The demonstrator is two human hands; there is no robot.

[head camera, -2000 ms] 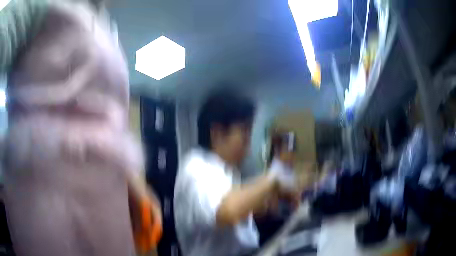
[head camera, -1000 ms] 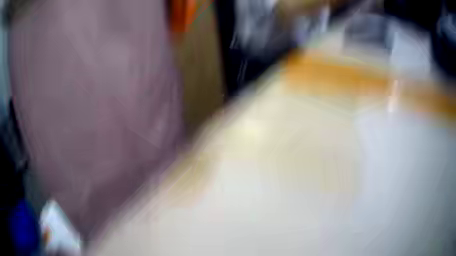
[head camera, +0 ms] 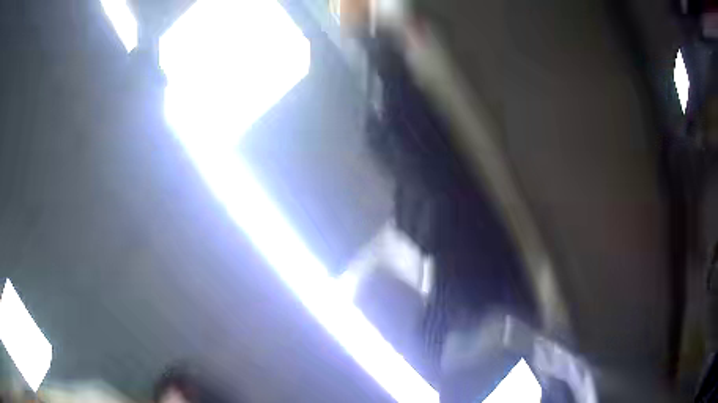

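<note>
Neither my left hand nor my right hand is in the picture. The camera points up at the ceiling, and the view is blurred and tilted. No work piece can be made out. Nearest in front is a broad grey-brown surface (head camera: 582, 197), too blurred to name, with a pale curved bar or edge (head camera: 496, 169) along its left side.
A long bright ceiling light (head camera: 275, 244) runs slantwise from upper left to bottom middle. Dark and whitish blurred things (head camera: 394, 260) lie beside it. The top of a person's dark-haired head (head camera: 177, 383) shows at the bottom left edge.
The view has swung from the whitish bench with orange tape up to the ceiling lights. The bench and the person in pink clothing are out of the picture.
</note>
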